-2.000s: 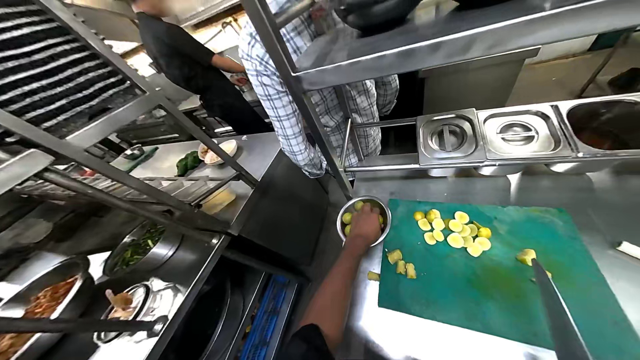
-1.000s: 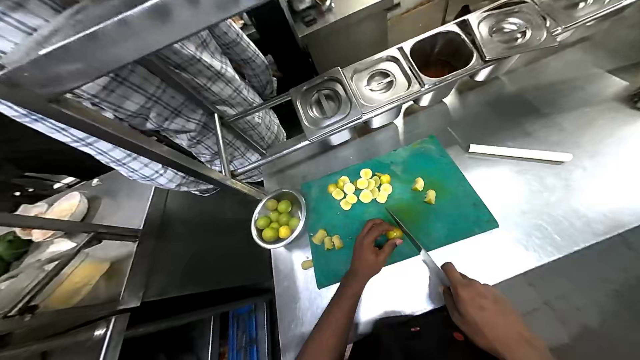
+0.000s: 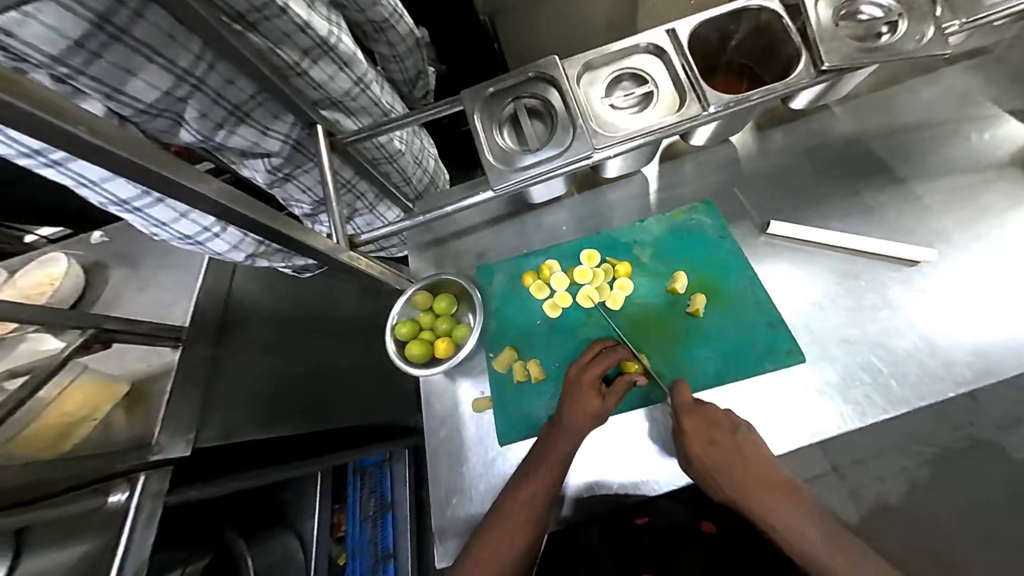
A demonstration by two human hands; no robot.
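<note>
My left hand [image 3: 596, 384] pinches a yellow-green lime [image 3: 631, 366] against the green cutting board [image 3: 560, 400], near its front edge. The handle of a kitchen knife [image 3: 630, 344] is in my right hand [image 3: 714, 436]; its blade lies along the right side of that lime, tip toward the cut lime pieces [image 3: 586, 297] grouped at the board's back. Two lime pieces [image 3: 696, 305] lie to the right and several trimmed pieces [image 3: 504, 359] to the left. A steel bowl [image 3: 395, 352] of whole limes [image 3: 446, 304] stands left of the board.
Lidded steel food pans [image 3: 528, 124] and an open pan with dark contents [image 3: 744, 48] sit in a rail behind the steel table [image 3: 848, 320]. A white bar [image 3: 850, 242] lies at the right. Metal shelf posts and a person in a checked garment [image 3: 320, 104] are at the back left.
Two seconds ago my left hand was in the bowl of limes; it has since come to the board with a lime between its fingers. The view has swung considerably.
</note>
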